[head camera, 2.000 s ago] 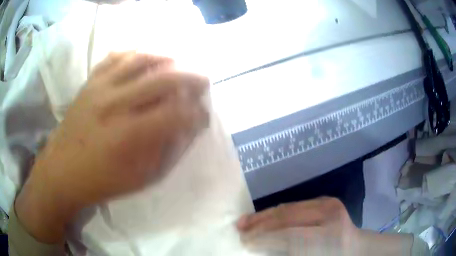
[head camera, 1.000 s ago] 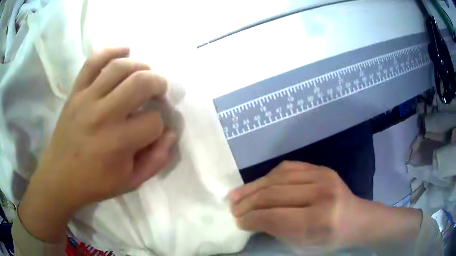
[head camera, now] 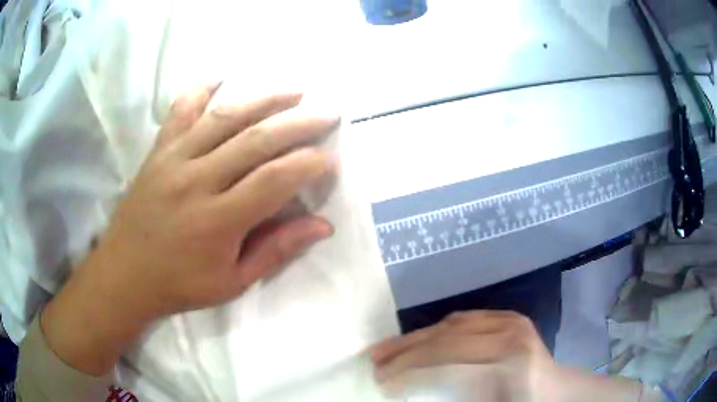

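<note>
The off-white garment lies over the table's left part and hangs over its front edge, with its straight edge running down between my hands. My left hand lies on the cloth with its fingers spread and thumb apart, pointing right. My right hand, partly blurred, pinches the garment's edge at the lower middle, below the table edge. The tips of its fingers are partly hidden by the cloth.
A grey ruler band runs along the table's front edge. Black-handled scissors and a thin green tool lie at the right. A blue cylinder shows at the top. Cut pieces lie heaped lower right; a red bit shows lower left.
My left hand's fingers, curled a second ago, are now stretched out flatter over the cloth. My right hand keeps its hold on the edge. The view has shifted, bringing the blue cylinder back in.
</note>
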